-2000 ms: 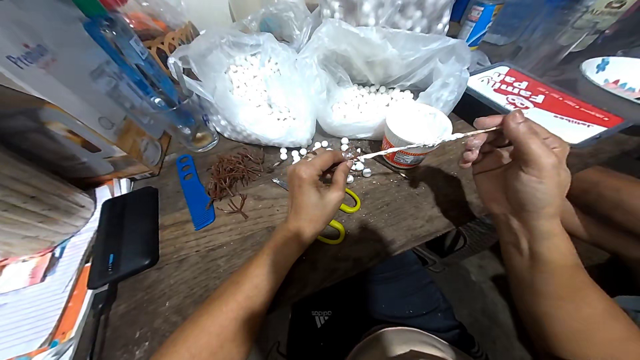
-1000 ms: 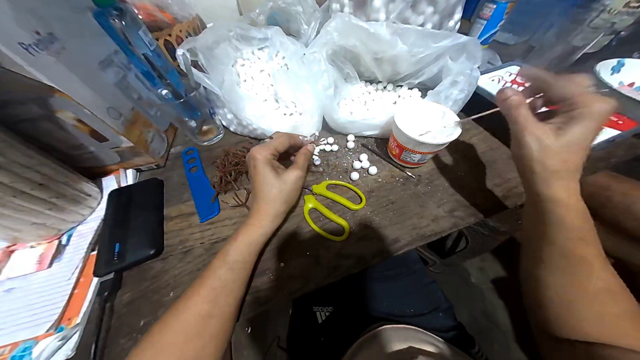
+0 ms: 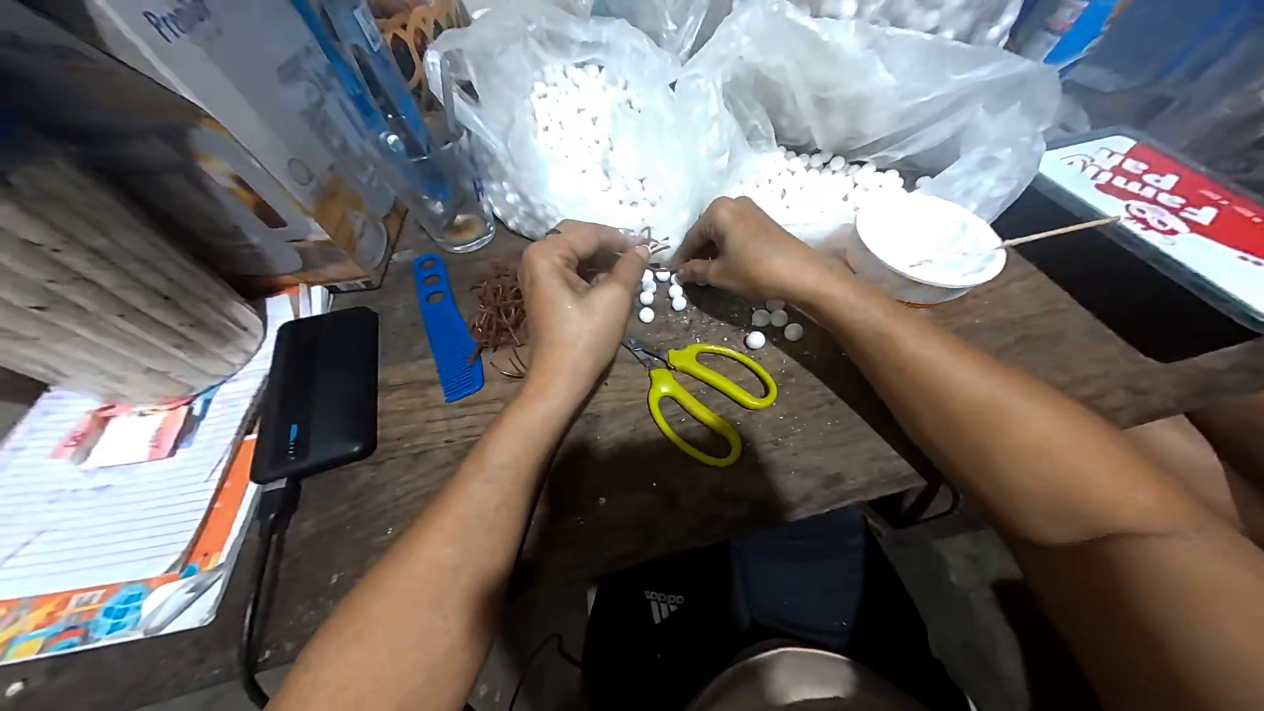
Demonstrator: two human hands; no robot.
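My left hand (image 3: 588, 286) pinches a small bundle of thin brown stems (image 3: 652, 242) between thumb and forefinger. Close on its right, my right hand (image 3: 741, 252) has thumb and fingers together near the stem ends; what lies between them is too small to tell. Small white balls (image 3: 647, 298) lie on the wooden table below the fingertips. Yellow-handled scissors (image 3: 699, 405) rest nearer me. A tub of white paste (image 3: 928, 242) stands to the right with a thin stick (image 3: 1062, 232) leaning out of it. More brown stems (image 3: 499, 311) are heaped left of my left hand.
Plastic bags of white balls (image 3: 592, 128) stand behind my hands. A blue comb (image 3: 446, 331), a black power bank (image 3: 321, 390) with a cable and a drinking glass (image 3: 449, 202) are on the left. Lined papers (image 3: 118, 504) lie far left, a Family Pan box (image 3: 1165, 217) at right.
My right hand has let go of the thin stick, which now rests in the tub, and has moved left beside my left hand.
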